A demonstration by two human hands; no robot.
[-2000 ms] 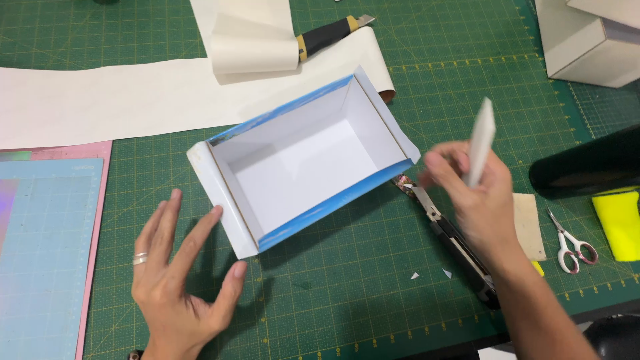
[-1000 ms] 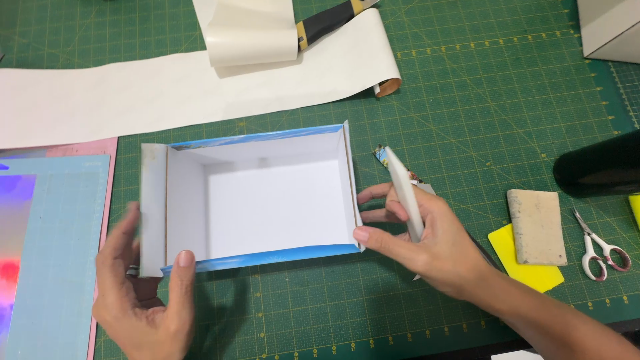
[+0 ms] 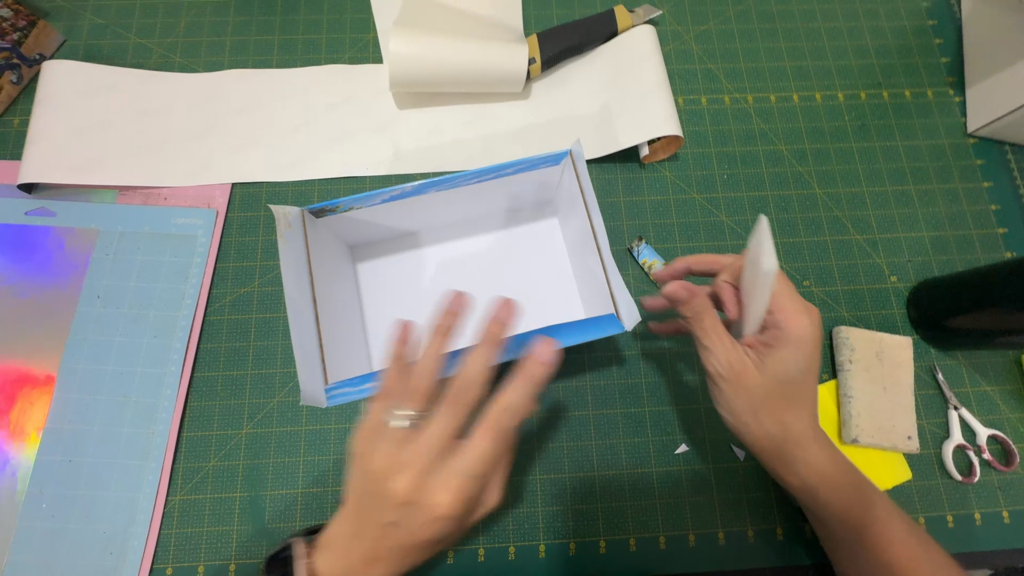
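Note:
An open box (image 3: 472, 272) with a white inside and blue sky-print rims lies tilted on the green cutting mat (image 3: 800, 144). White flaps stick out along its two short ends. My left hand (image 3: 448, 432), blurred and with fingers spread, is over the box's near long rim; it holds nothing, and contact cannot be told. To the right of the box, my right hand (image 3: 752, 352) holds a flat white tool (image 3: 758, 276), perhaps a bone folder, upright between thumb and palm. A small printed strip (image 3: 646, 258) shows beside its fingertips.
Behind the box lies a long white paper strip (image 3: 200, 120) with a utility knife (image 3: 580, 40). Blue and pink mats (image 3: 120, 320) are at left. White-handled scissors (image 3: 968, 432), a beige pad (image 3: 874, 388) on a yellow piece (image 3: 872, 472) and a black cylinder (image 3: 968, 304) are at right.
My left hand has left the box's left end and moved right, over its near rim. My right hand has come off the right end with the white tool still held. The box has turned slightly.

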